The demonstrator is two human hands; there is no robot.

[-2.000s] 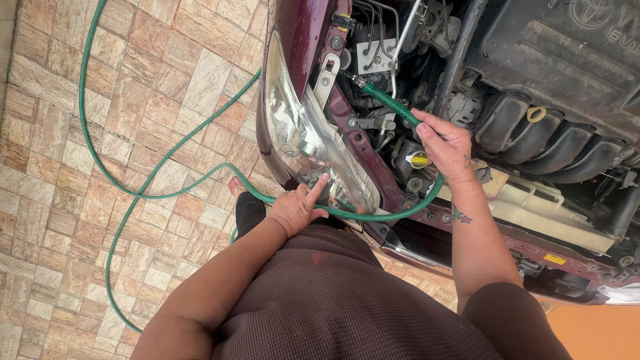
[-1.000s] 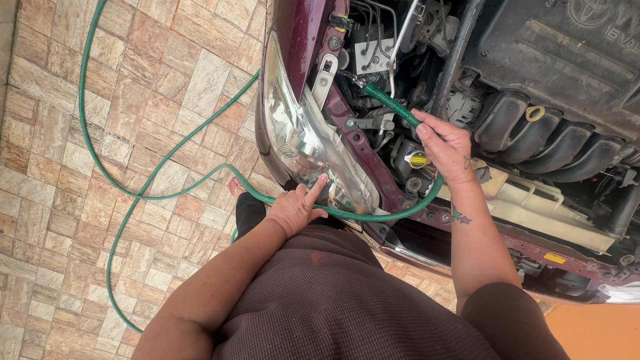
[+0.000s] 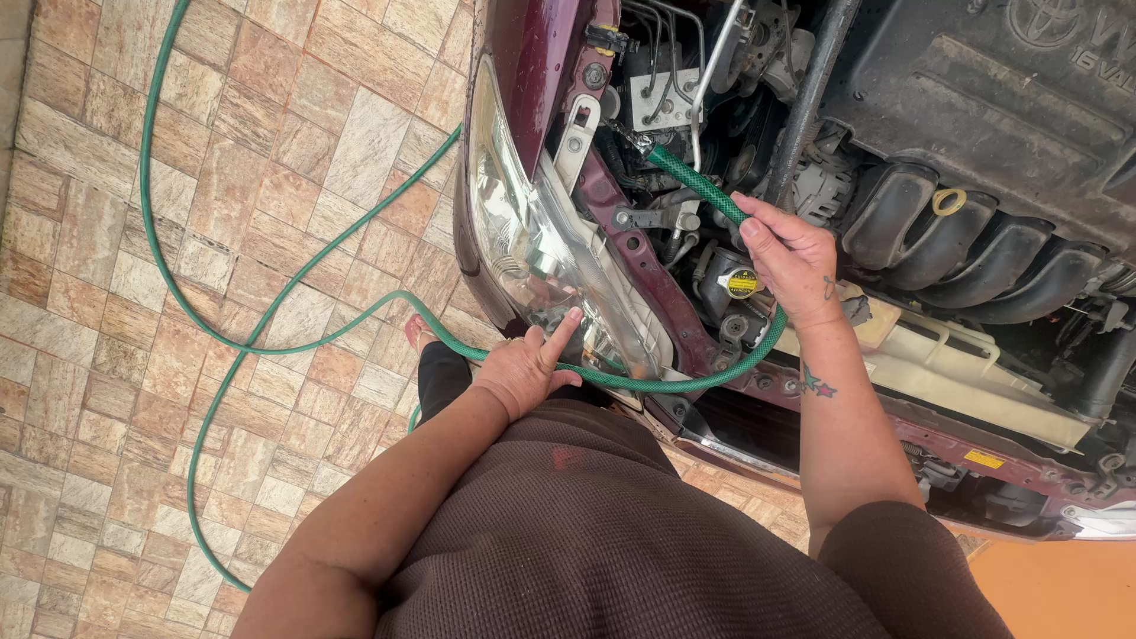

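Note:
A green garden hose (image 3: pixel 688 384) runs from the floor across the car's front corner into the open engine bay. My right hand (image 3: pixel 790 262) grips it near its end, thumb and fingers around it. The hose's end fitting (image 3: pixel 635 139) points down among the parts beside a metal block with pipes (image 3: pixel 664 99). My left hand (image 3: pixel 530 362) is shut on the hose at the headlight (image 3: pixel 532 257), its index finger extended over the lens. Just left of my right hand is a round cap with a yellow label (image 3: pixel 742 283).
A black engine cover (image 3: pixel 994 98) and intake pipes (image 3: pixel 967 240) lie at the right. A cream plastic panel (image 3: pixel 967 382) runs along the car's front. More hose loops over the tiled floor (image 3: pixel 293 177) at the left.

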